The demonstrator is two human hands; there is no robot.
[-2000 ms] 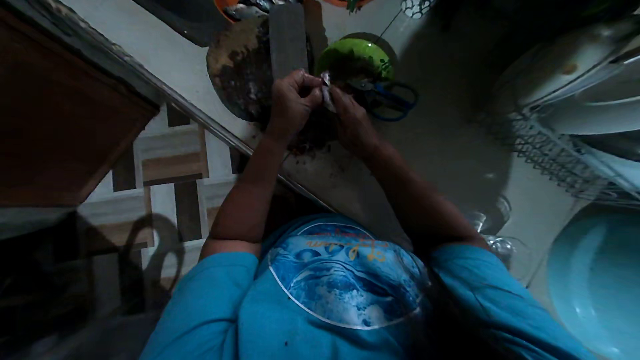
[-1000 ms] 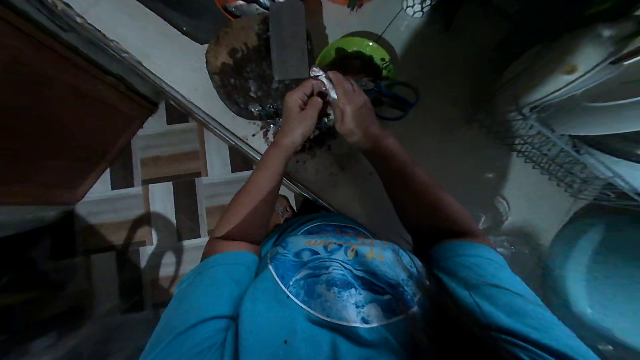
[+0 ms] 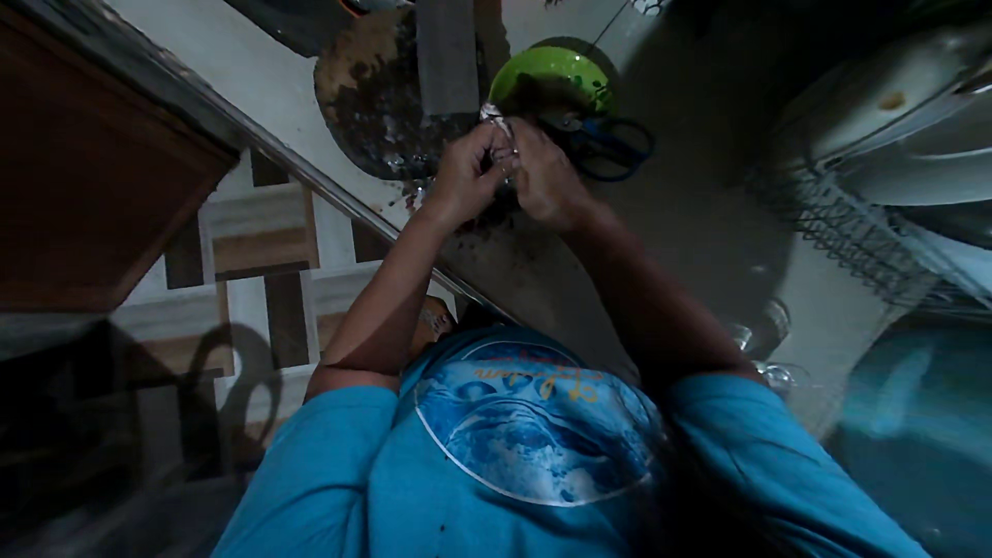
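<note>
Near the top centre, my left hand point(image 3: 466, 174) and my right hand point(image 3: 549, 174) meet with bent fingers around a small, pale, shiny piece point(image 3: 493, 116). Its upper end sticks out between them; its kind is unclear. Just above my left hand, a grey flat blade point(image 3: 448, 62) lies over a rounded wooden chopping board point(image 3: 349, 66) strewn with dark, wet, glinting bits. A green bowl point(image 3: 570, 63) with dark contents stands beyond my right hand. Scissors with blue handles point(image 3: 616, 149) lie beside the bowl, their blades mostly in shadow.
Dark scraps point(image 3: 484, 221) lie by the counter's edge point(image 3: 353, 203), close below my hands. At right are a wire rack point(image 3: 860, 232) with pale dishes point(image 3: 914, 167), a teal basin point(image 3: 914, 434) and clear glassware point(image 3: 779, 374). Patterned floor point(image 3: 260, 240) shows at left.
My fingers have shifted around the pale, shiny piece. More of it showed above my fingers one second ago. Both hands remain together near the board and bowl.
</note>
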